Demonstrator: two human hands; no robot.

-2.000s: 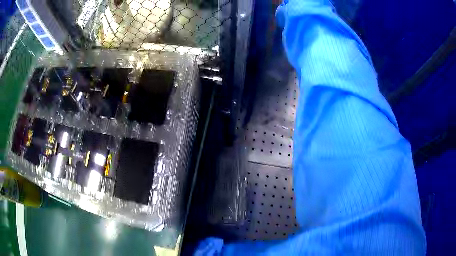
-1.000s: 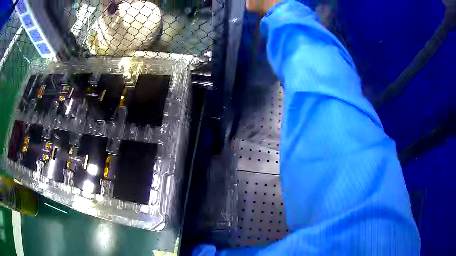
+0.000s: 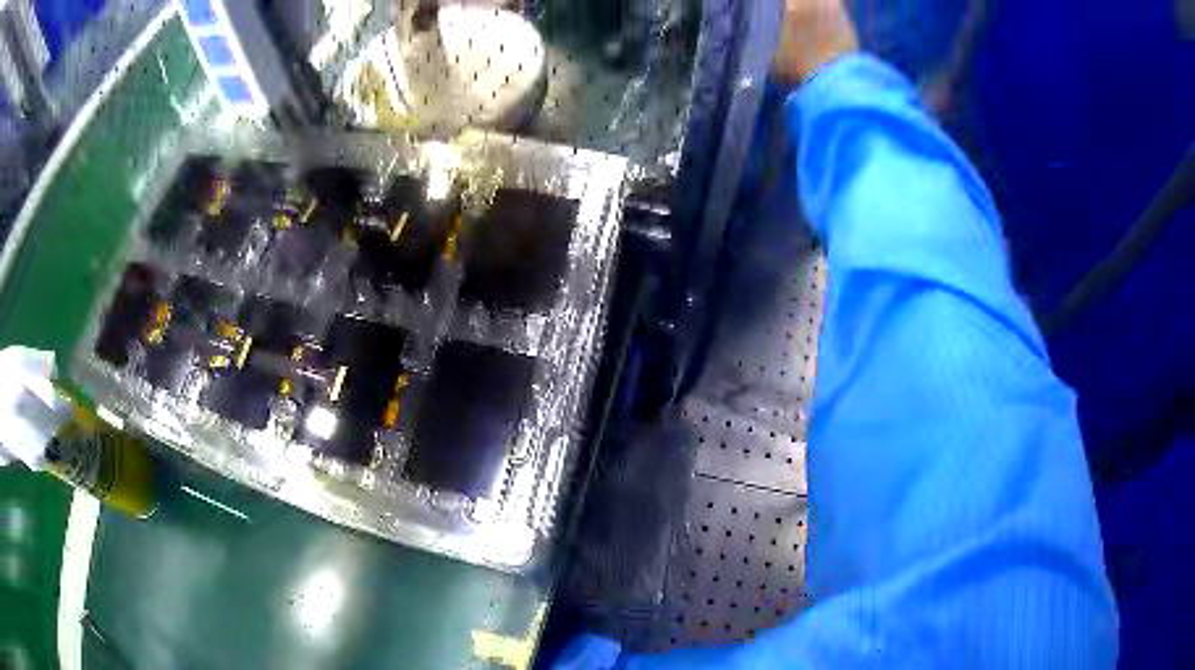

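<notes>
A blue sleeve reaches up the right side of the view. At its far end my right hand (image 3: pixel 819 37) shows bare, blurred and cut off by the top edge, so its fingers cannot be made out. My left hand is not in view. The clear blister tray stack (image 3: pixel 596 282) stands left of my arm. Its pockets hold dark display modules (image 3: pixel 468 416) in two rows, several with orange-gold patches on their flex cables.
A yellow can (image 3: pixel 112 465) with white tissue (image 3: pixel 29 403) stands at the tray's lower left on the green mat (image 3: pixel 249 576). Wire mesh (image 3: pixel 629 79) and a dark post stand behind. A perforated metal surface (image 3: pixel 747 537) lies between tray and sleeve.
The view has shifted, so the tray stack and can sit further right in the picture. The white tissue now shows. A bit more of my right hand shows at the top than before.
</notes>
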